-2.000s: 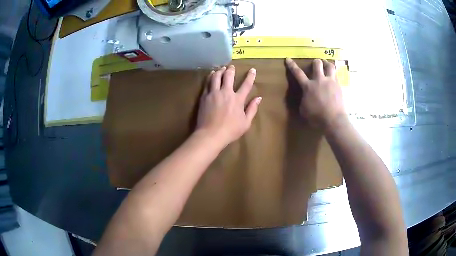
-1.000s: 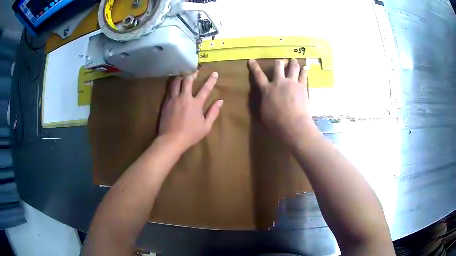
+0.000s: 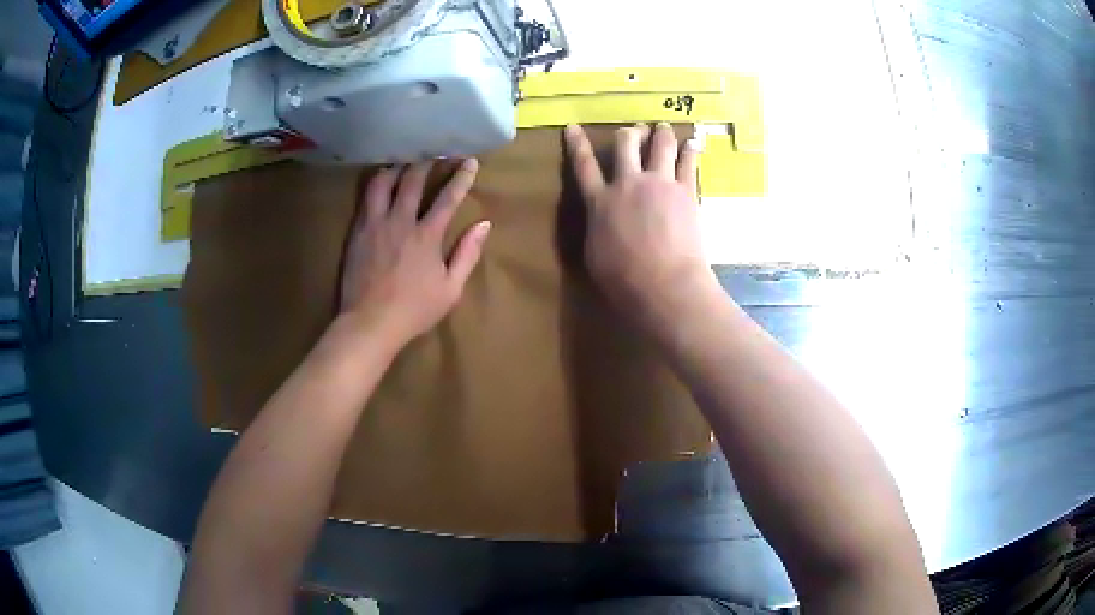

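A brown bag panel (image 3: 504, 396) lies on the table with its top edge along the yellow sewing template (image 3: 648, 106). My left hand (image 3: 406, 255) lies flat on the panel, fingers spread, with fingertips at the lower edge of the sewing machine head (image 3: 396, 108). My right hand (image 3: 639, 216) rests on the panel further right, fingertips at the template's edge. Neither hand grips anything. The needle area is not clearly visible. The panel's lower right corner has a square notch.
A blue-framed control screen (image 3: 87, 18) is at the upper left. A white inset (image 3: 829, 180) lies under the template on the grey metal table (image 3: 1021, 348). Layered brown pieces (image 3: 1021, 577) are at the lower right.
The template and panel have shifted left in view with both hands on them. The machine head moved left, then slightly back right, and now covers more of the template's left span relative to the panel.
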